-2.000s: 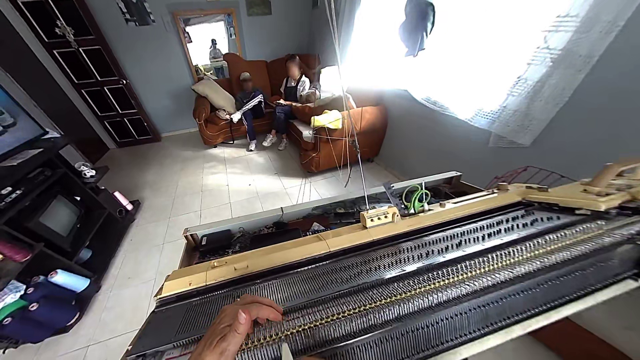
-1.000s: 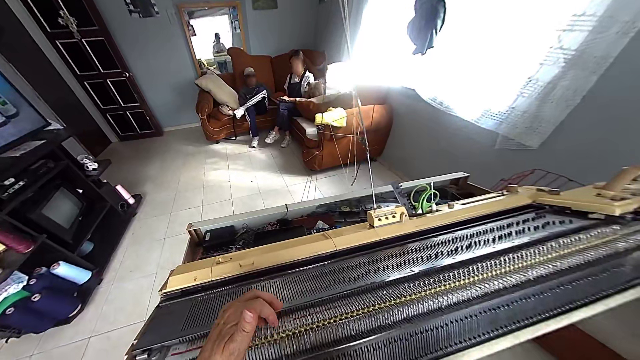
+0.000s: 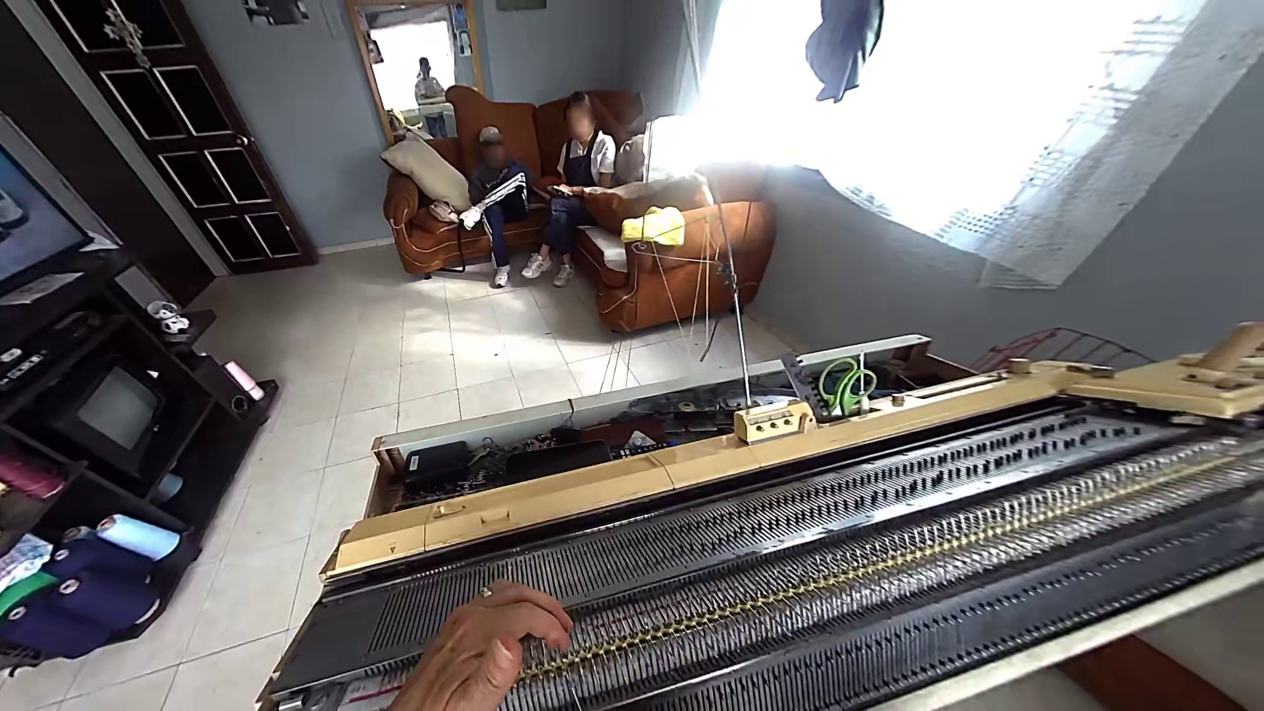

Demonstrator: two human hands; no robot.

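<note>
A knitting machine with a cream top rail runs from the lower left to the right edge. Yellow yarn lies in a line along its rows of metal needles. My left hand rests over the needles near the machine's left end, fingers bent, its fingertips at the start of the yellow line; whether it grips anything cannot be told. My right hand is out of view. The cream carriage sits at the far right. A row counter stands on the rail, below a thin metal yarn mast.
Behind the rail, a long tray holds tools and green-handled scissors. Two people sit on a brown sofa across the tiled floor. At left, a black shelf unit stands near cones of dark blue yarn.
A pale object by my left hand at the bottom edge two seconds ago is out of sight. My left hand stays at the needles, its fingers slightly shifted.
</note>
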